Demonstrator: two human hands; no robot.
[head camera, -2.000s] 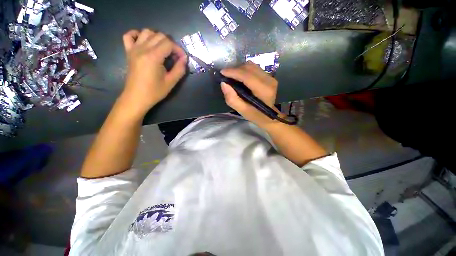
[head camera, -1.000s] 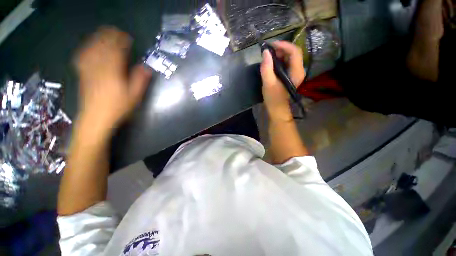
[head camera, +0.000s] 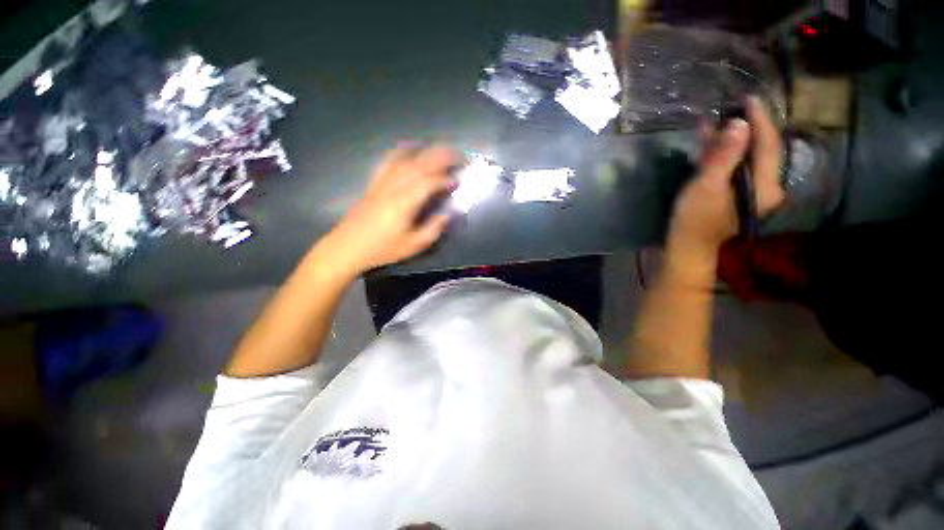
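My right hand (head camera: 730, 181), blurred, holds the black soldering iron (head camera: 744, 192) at the near edge of the component tray (head camera: 678, 78); the iron's tip is not clear. My left hand (head camera: 404, 207) is low over the bench, its fingertips beside a bright, overexposed circuit board (head camera: 477, 182); whether it touches or grips the board is unclear. Another white circuit board (head camera: 542, 185) lies just right of it. A loose group of circuit boards (head camera: 590, 85) lies further back, left of the tray.
A heap of small board assemblies (head camera: 212, 145) with reddish wires lies on the bench at left, beside a silvery-grey pile (head camera: 104, 212). A dark box with a red light (head camera: 844, 36) stands at upper right. A person's dark and red clothing (head camera: 771, 271) is at the right.
The view has shifted. My left hand has come from the left side to beside the near boards. My right hand still holds the iron near the tray and is now more blurred.
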